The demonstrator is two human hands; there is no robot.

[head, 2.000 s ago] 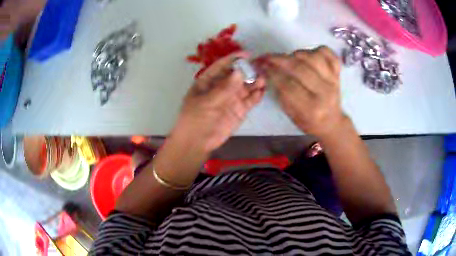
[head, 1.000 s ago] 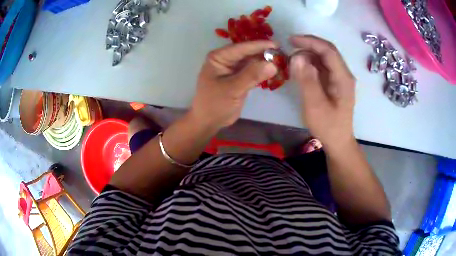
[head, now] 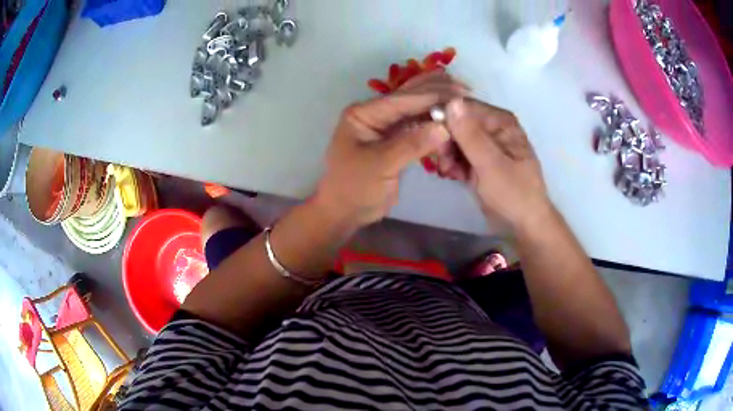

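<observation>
My left hand (head: 374, 148) holds a small silver metal setting (head: 438, 114) between thumb and fingers, above the table. My right hand (head: 498, 156) meets it, its thumb and fingertips pressed at the setting; whether they hold a stone is hidden. The pile of glossy red stones (head: 410, 71) lies on the table behind my hands, partly covered by them. A pile of silver settings (head: 233, 60) lies to the left. Another pile of silver pieces (head: 631, 148) lies to the right.
A white glue bottle with blue tip (head: 533, 44) is behind the right hand. The pink basin (head: 635, 60) holds silver pieces at the right. A blue tray (head: 124, 10) and light-blue basin (head: 28, 48) are at the left. A red basin (head: 165, 265) stands on the floor.
My hands have come together at the setting, having been slightly apart. The view has shifted, so the blue bottle tip now shows and the table things sit lower than a second ago.
</observation>
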